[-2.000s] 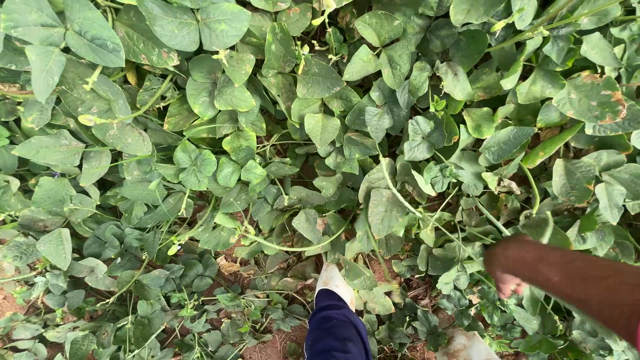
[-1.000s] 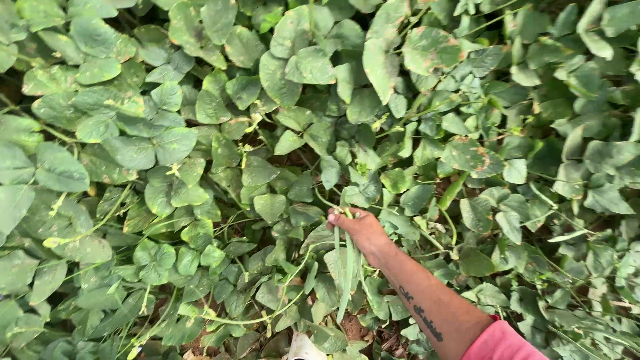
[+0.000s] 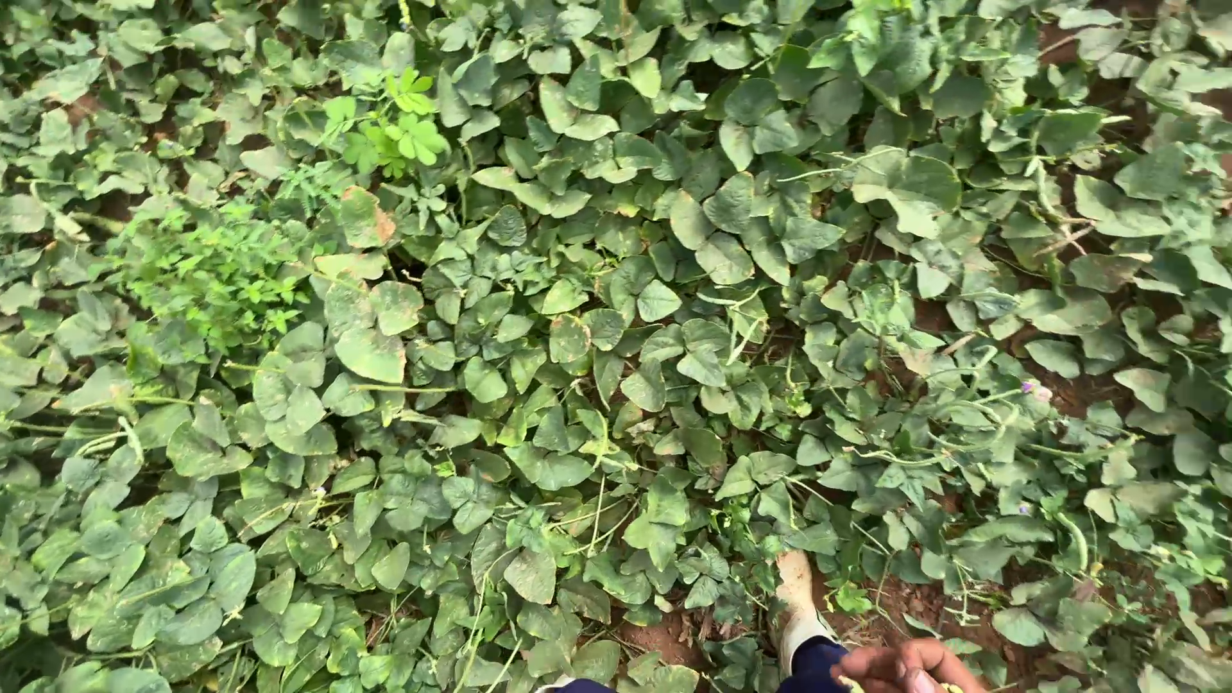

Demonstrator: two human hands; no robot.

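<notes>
My right hand [image 3: 910, 666] is at the bottom edge, right of centre, partly cut off by the frame. Its fingers are curled, and small pale green ends of bean pods [image 3: 851, 684] show at them; the rest of the pods is hidden. Low bean plants [image 3: 577, 337] with broad green leaves spread across the view. Thin green pods [image 3: 900, 458] lie among the leaves on the right, and another curved pod [image 3: 1076, 541] hangs lower down. My left hand is out of view.
A pale, soil-marked shoe [image 3: 799, 611] below a dark blue trouser leg [image 3: 813, 669] stands among the plants. Reddish soil [image 3: 669, 640] shows between leaves. A bushy light-green weed [image 3: 217, 279] grows at the left, near a brighter leafy sprig [image 3: 395, 130].
One second ago my right hand was among the leaves near the middle with long green pods; now it is at the bottom edge. The view has shifted to another part of the plants.
</notes>
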